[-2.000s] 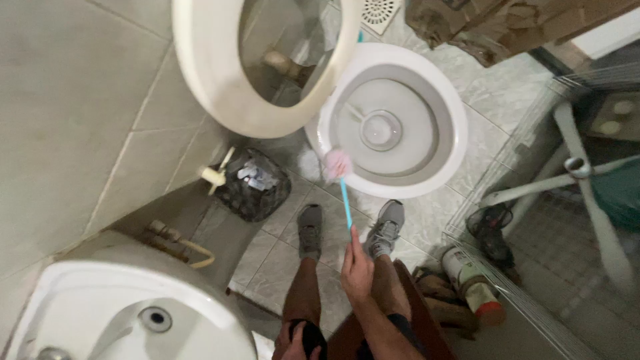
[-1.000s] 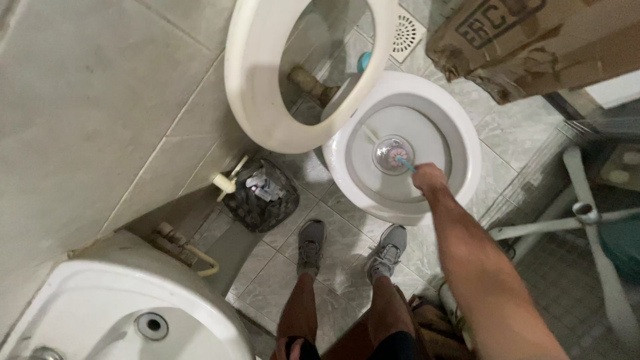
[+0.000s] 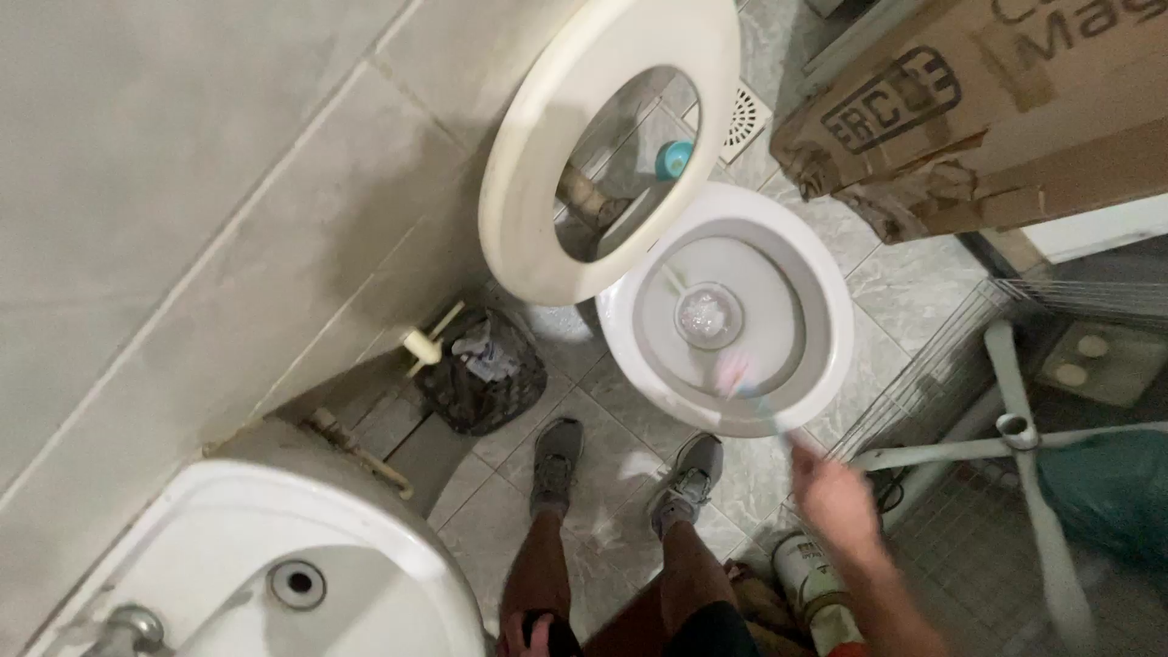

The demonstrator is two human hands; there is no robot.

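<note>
My right hand [image 3: 835, 497] is closed on the handle of a toilet brush [image 3: 733, 376], blurred by motion. Its pink head is over the front inside of the white toilet bowl [image 3: 830, 301], and the blue handle crosses the rim. Bubbly water [image 3: 707, 315] lies at the bowl's bottom. Behind the bowl the cream toilet seat [image 3: 520, 182] stands raised. My left hand [image 3: 538, 636] shows only in part at the bottom edge, by my left knee; what its fingers do is unclear. A turquoise round holder or cup [image 3: 674, 160] is visible through the seat's opening.
A white sink [image 3: 365, 538] stands at lower left, with a black waste bin [image 3: 484, 374] beyond it. A large cardboard box [image 3: 985, 128] is at upper right, near a floor drain [image 3: 744, 119]. A wire rack [image 3: 940, 365] and a white-legged frame [image 3: 967, 447] stand at right.
One second ago the brush head was in the water at the bowl's bottom; now it is nearer the front rim. My right hand has drawn back from over the bowl, still holding the brush.
</note>
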